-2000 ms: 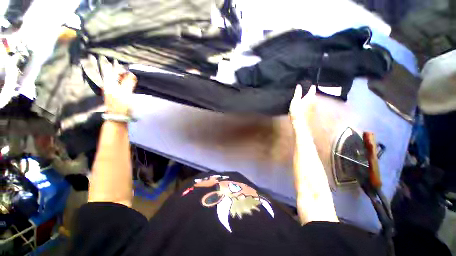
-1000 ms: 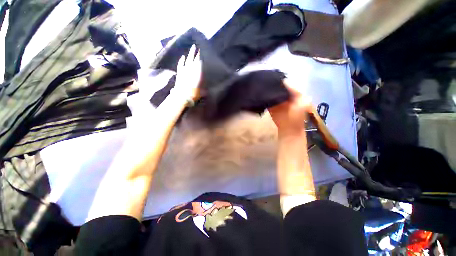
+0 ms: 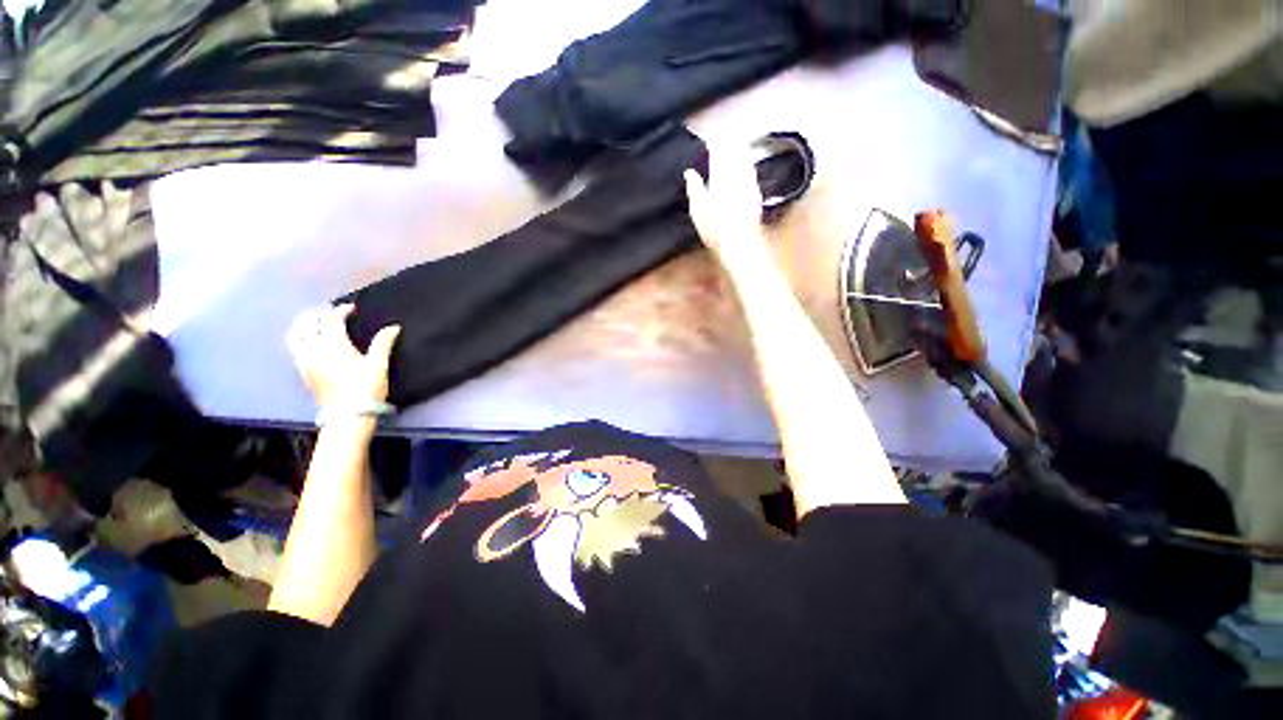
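Observation:
A black sleeve (image 3: 542, 279) lies slantwise across the pale pressing table (image 3: 253, 267), its open, light-rimmed end at the upper right. My left hand (image 3: 342, 359) grips its lower left end, thumb on top and fingers at the edge. My right hand (image 3: 726, 197) is on the sleeve near the open end; its fingertips are partly washed out by light, so its grip cannot be told. The steam iron (image 3: 889, 288) stands right of the sleeve, its orange-brown handle (image 3: 953, 288) untouched.
Crumpled black cloth (image 3: 661, 71) lies behind the sleeve. Layered dark pieces (image 3: 239, 99) lie at the far left. A brown iron rest (image 3: 996, 63) is at the far right corner. The steam hose (image 3: 1013, 436) runs off right. Brown scorch stains mark the table's middle.
The sleeve, bunched and blurred a second ago, now lies stretched flat. My left hand has moved down left to its end. My right hand has moved from beside the iron handle to the sleeve's upper end.

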